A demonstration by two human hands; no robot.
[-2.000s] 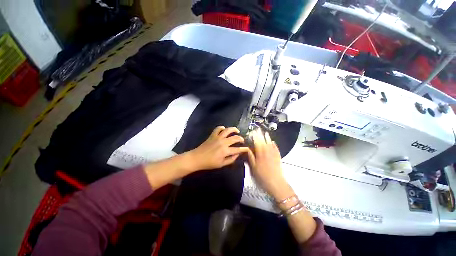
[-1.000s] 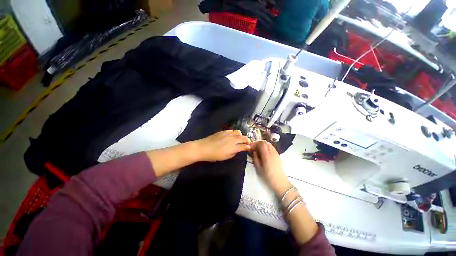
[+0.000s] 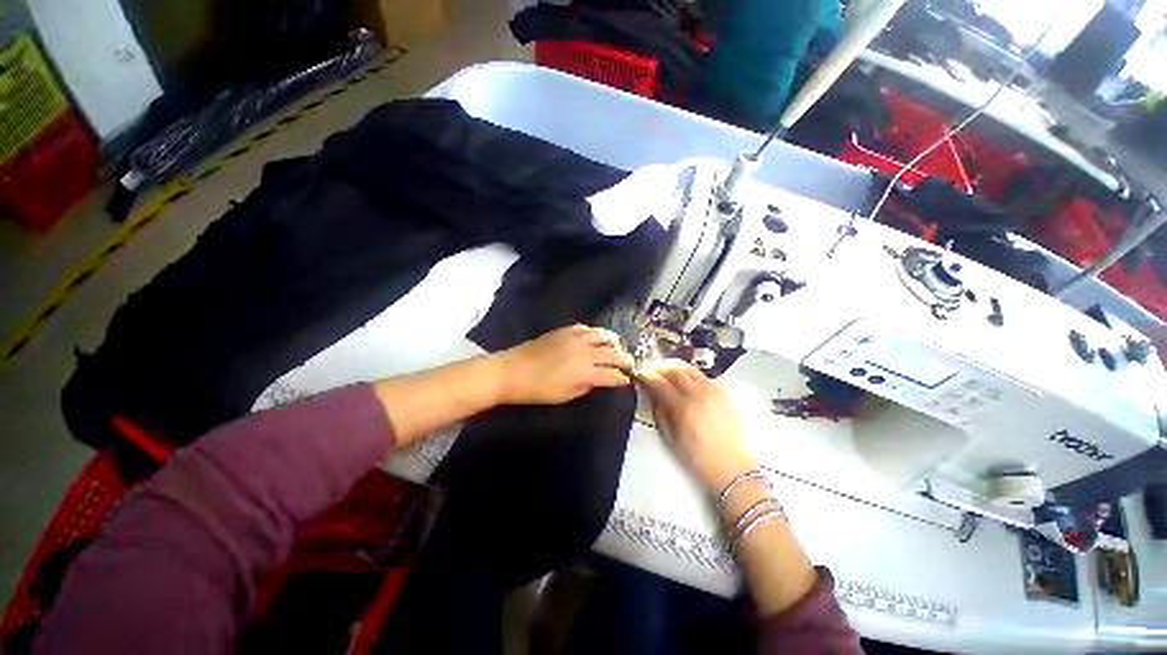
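Note:
The white sewing machine (image 3: 883, 346) stands at the right, its presser foot and needle (image 3: 650, 335) lit at the left end. A black garment body (image 3: 294, 243) spreads left of the needle and hangs off the table. A black cut panel (image 3: 544, 473) runs from the foot over the table's front edge. My left hand (image 3: 570, 366) lies on the black fabric, fingertips pinching its edge just before the foot. My right hand (image 3: 691, 407) is beside it, thumb and fingertips at the same fabric edge. The exact grip under the fingertips is small and hard to see.
A red crate (image 3: 96, 531) with black pieces is at lower left. Small red-and-dark snips (image 3: 813, 407) lie under the machine arm. A pale blue trough rim (image 3: 550, 109) runs behind the table (image 3: 896, 601). A person in teal (image 3: 758, 64) is beyond it.
Both hands have stayed close to the foot, with fingers slightly shifted. The black fabric right of the needle has drawn in and no longer shows there. The view has shifted a little.

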